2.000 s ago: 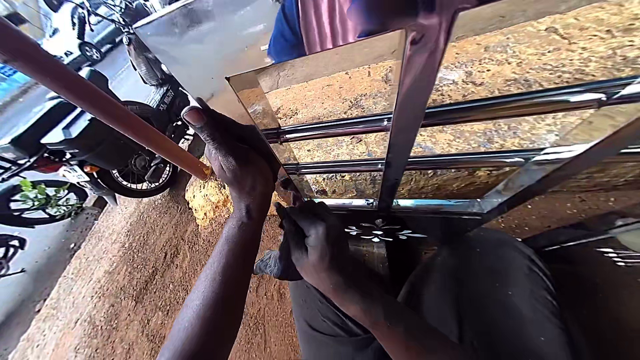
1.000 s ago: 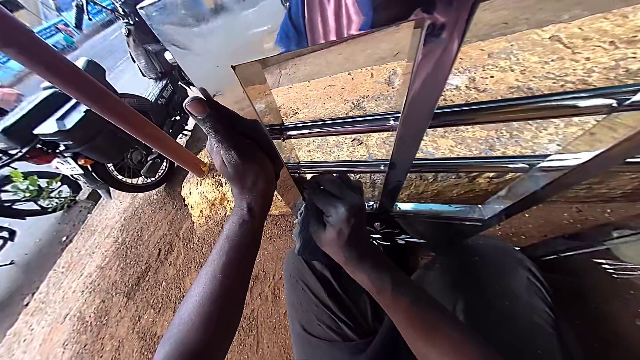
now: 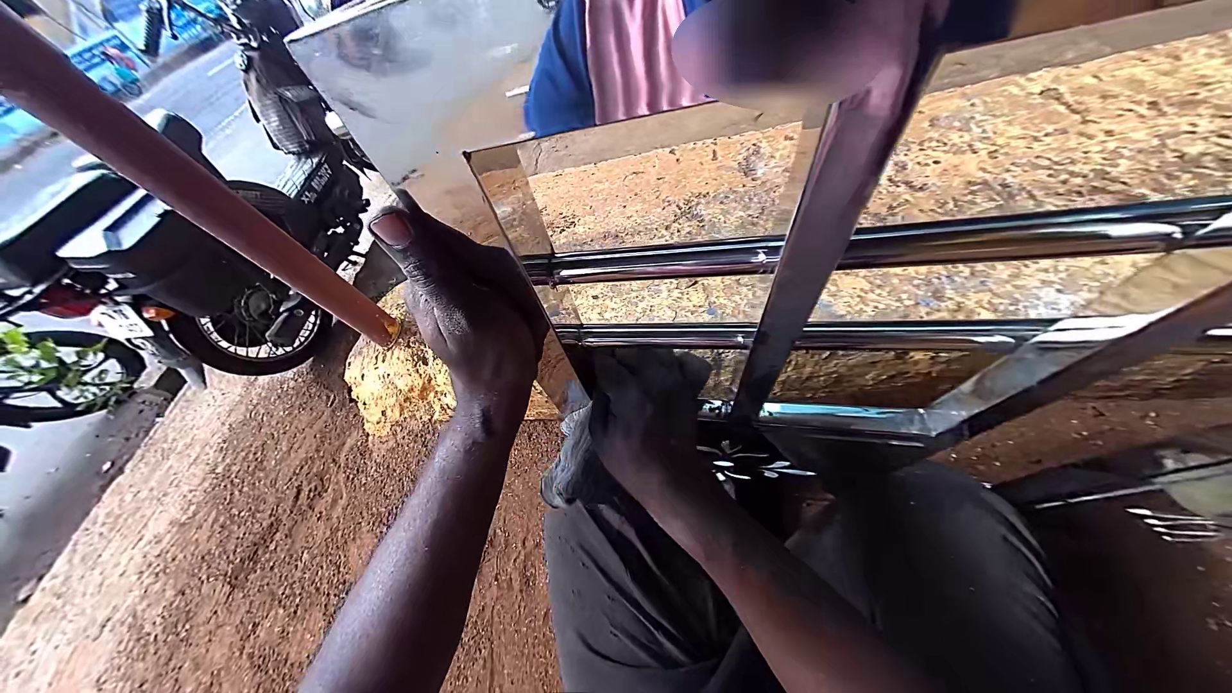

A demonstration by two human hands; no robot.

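A shiny metal frame (image 3: pixel 807 260) with crossing polished tubes (image 3: pixel 1011 236) stands tilted before me, over my knees. My left hand (image 3: pixel 472 303) grips the left edge of its mirror-like metal panel (image 3: pixel 423 87), thumb on the near side. My right hand (image 3: pixel 650 404) is closed on a grey cloth (image 3: pixel 573 462) and presses it at the frame's lower left corner, close by my left wrist. The fingertips of my right hand are hidden. White petal-shaped marks (image 3: pixel 751 464) show on a dark surface right of it.
A reddish-brown pole (image 3: pixel 221 197) slants down from the upper left to a yellowish stone block (image 3: pixel 395 380). Parked motorcycles (image 3: pixel 183 241) stand beyond it by the road. Reddish gritty ground (image 3: pixel 221 500) lies below. My knees in dark trousers (image 3: pixel 924 568) are under the frame.
My right hand has moved up and slightly right along the lower left corner of the frame, with the cloth in it. My left hand keeps its hold on the panel's edge.
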